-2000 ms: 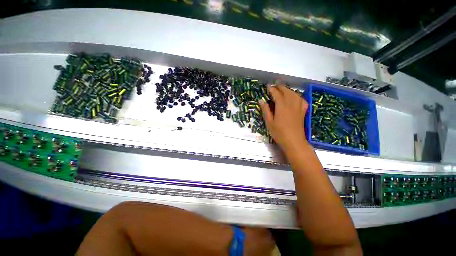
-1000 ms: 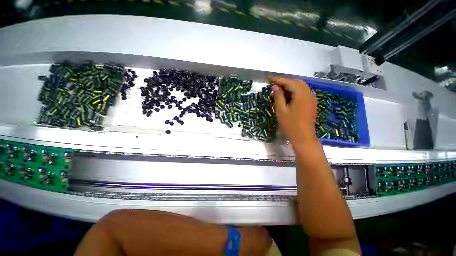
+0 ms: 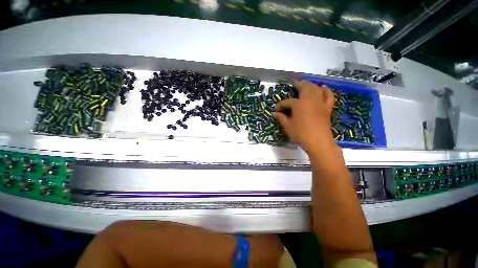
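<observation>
My right hand (image 3: pixel 306 112) is over the right pile of green capacitors (image 3: pixel 251 107), at the left edge of the blue parts bin (image 3: pixel 380 120). Its thumb and fingers are bent and apart over the pile; whether it holds a capacitor cannot be told. My left forearm lies across the bottom with a bright blue wrist strap (image 3: pixel 241 251); the left hand itself is not visible. Small black components (image 3: pixel 183 94) lie in a loose pile in the middle. Another pile of green capacitors (image 3: pixel 78 99) lies at the left.
A green PCB panel (image 3: pixel 34 175) is on the conveyor rails (image 3: pixel 199 204) at left, another PCB panel (image 3: pixel 424 180) at right. A shaft with fittings (image 3: pixel 361 183) sits between the rails. A grey metal plate (image 3: pixel 444 133) is at the far right of the ledge.
My right hand has moved from flat over the right pile to a raised, bent pose near the bin's left edge. The view has shifted slightly. My left forearm stays at the bottom.
</observation>
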